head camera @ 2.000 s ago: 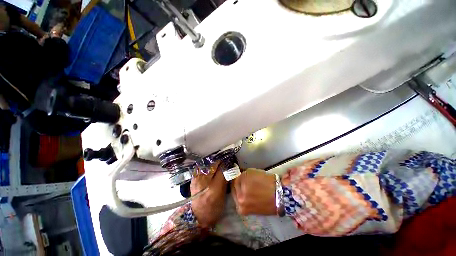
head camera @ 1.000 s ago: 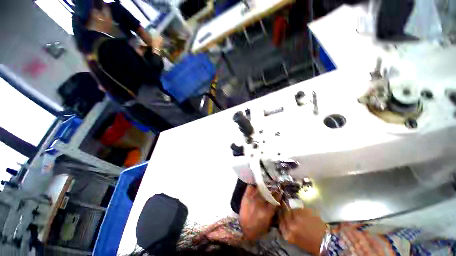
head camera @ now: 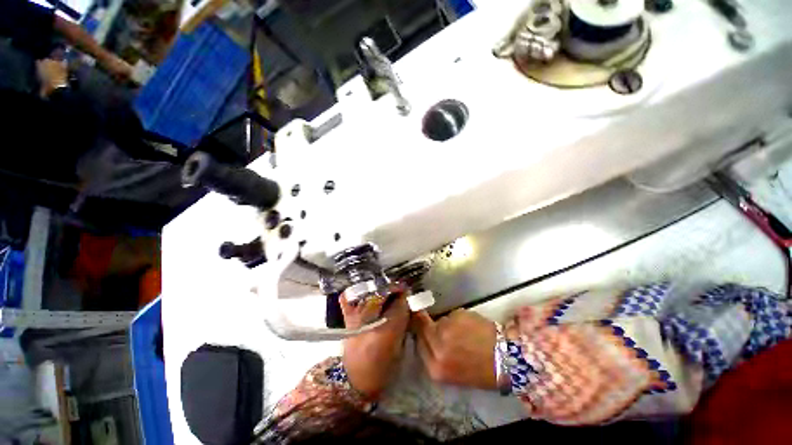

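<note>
The white sewing machine head point(head camera: 382, 191) spans the view diagonally. My left hand point(head camera: 375, 341) and my right hand point(head camera: 458, 346) meet at the needle area below the head, fingertips close together. A black workpiece point(head camera: 333, 309) shows as a small dark patch beside my left fingers; the rest is hidden by the hands and machine parts. A small white tab point(head camera: 421, 301) is at the right fingertips. A pale curved guard point(head camera: 291, 330) crosses beside and over my left hand. Flat black panels point(head camera: 221, 393) lie on the table to the left.
Snips with red-and-dark handles point(head camera: 764, 213) lie right of the silver bed plate point(head camera: 556, 243). A blue bin point(head camera: 149, 374) stands at the table's left edge. Another blue bin point(head camera: 193, 83) is beyond, near a person's arm point(head camera: 91, 48). A bobbin winder point(head camera: 599, 39) sits on top.
The view swung left and up, then back down to the machine. Both hands stay together at the needle area. The flat black panels now show more fully than two seconds ago.
</note>
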